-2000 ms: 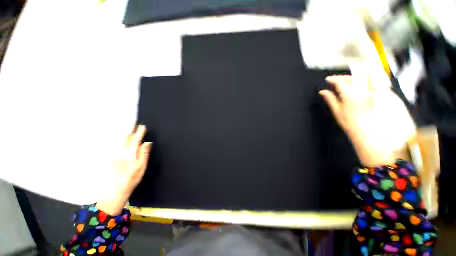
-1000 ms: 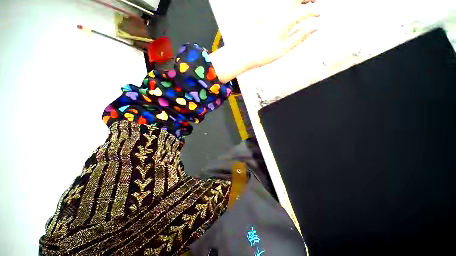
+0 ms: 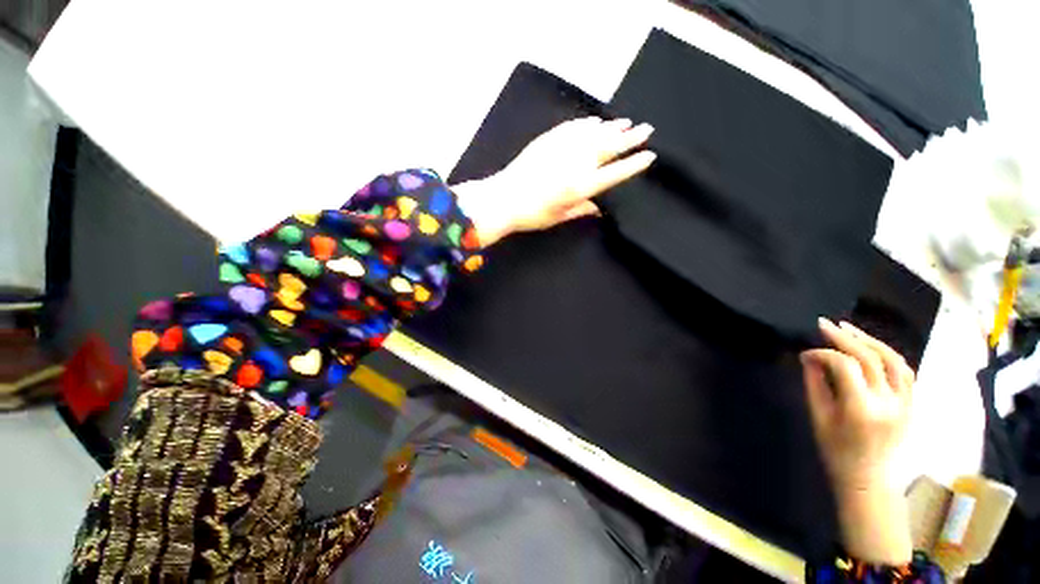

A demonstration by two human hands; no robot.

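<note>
A large black cut panel [image 3: 593,354] with stepped corners lies on the white table, its near edge along the table's near edge. A raised or folded part of the black panel [image 3: 753,194] bulges across its middle, between my hands. My left hand [image 3: 565,177] lies flat on the panel's left part, fingers apart and pointing right. My right hand [image 3: 863,394] is at the panel's right side with fingers curled at the raised part's near edge; whether it pinches the material is hard to tell.
A stack of black panels [image 3: 867,57] lies at the far right. A yellow handle [image 3: 1008,299] and a blurred pale wad [image 3: 981,205] are at the right. An open cardboard-coloured box [image 3: 960,519] stands by my right wrist. Black scraps [image 3: 1021,428] lie at the right edge.
The view has swung back to the table. My left hand now rests on the black panel instead of beside it, and my right hand is in view again. The panel's middle is now raised or folded.
</note>
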